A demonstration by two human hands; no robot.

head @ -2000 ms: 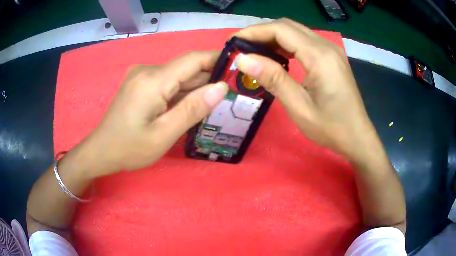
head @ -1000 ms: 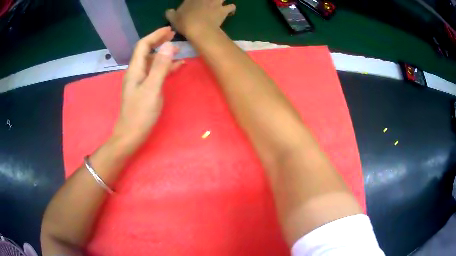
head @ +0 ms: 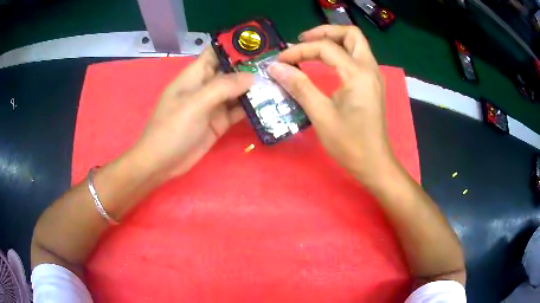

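Observation:
A half-built phone assembly point(head: 269, 109) is held above the red foam mat point(head: 248, 225), tilted, its open back facing me. Its gold round speaker point(head: 248, 39) sits in the red area at the far end; the green and silver board fills the rest. My left hand point(head: 195, 109) grips the phone's left side, thumb on the board. My right hand point(head: 340, 100) has its thumb and forefinger together at the board's upper right, just below the speaker. Whether a small part is between these fingertips cannot be told. A small yellow scrap point(head: 250, 148) lies on the mat.
A green conveyor point(head: 408, 50) with several phones lies beyond the white edging point(head: 438, 97). One phone point(head: 495, 116) rests on the edging at right. A metal post point(head: 163, 26) stands at upper left, a pink fan point(head: 12, 278) at lower left. Yellow scraps point(head: 455, 174) lie on the dark bench.
A second ago my right arm reached over the conveyor and my left hand held no visible phone. Now both hands are back over the mat with a phone, speaker end away from me.

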